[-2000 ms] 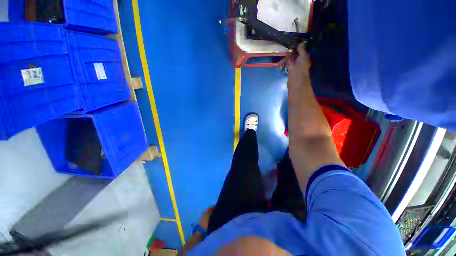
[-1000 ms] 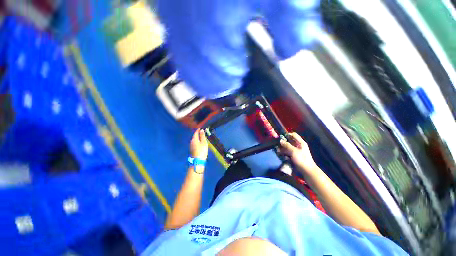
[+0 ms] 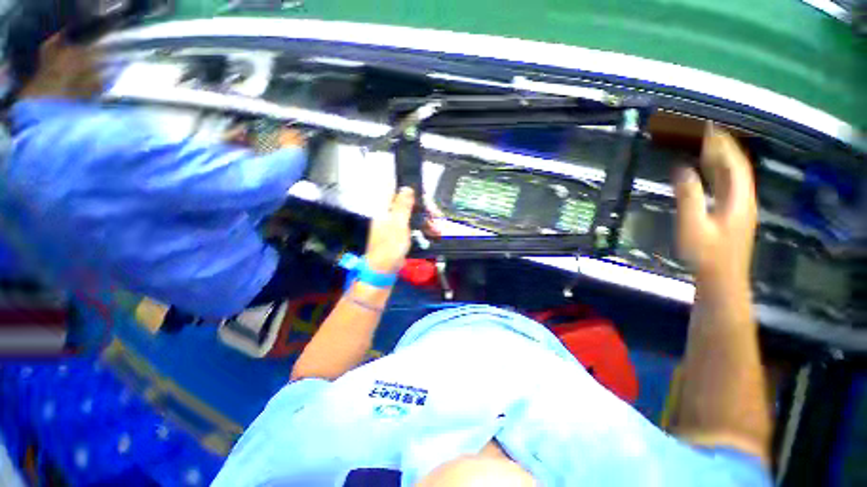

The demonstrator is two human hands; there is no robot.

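Observation:
A black open pallet frame [image 3: 518,245] is held up over the rail line, with silver or white clips at its corners. My left hand [image 3: 392,233], with a bright blue wrist strap, grips the frame's left side near the lower left corner. My right hand [image 3: 718,204] is off the frame, to its right, with fingers apart and blurred. Through the frame's empty middle a black pallet with green circuit boards [image 3: 487,196] shows on the rail line. Whether the frame touches the line cannot be told.
A raised green conveyor belt [image 3: 532,43] runs along the back. A person in blue [image 3: 143,200] works at the line on the left. A reddish-brown block [image 3: 680,131] lies behind the rail. A red stool [image 3: 599,357] is below the line. Blue crates [image 3: 95,418] are at the lower left.
The view has turned from the floor and aisle to the line. The frame has come over the rail line in my left hand. My right hand has let go of it.

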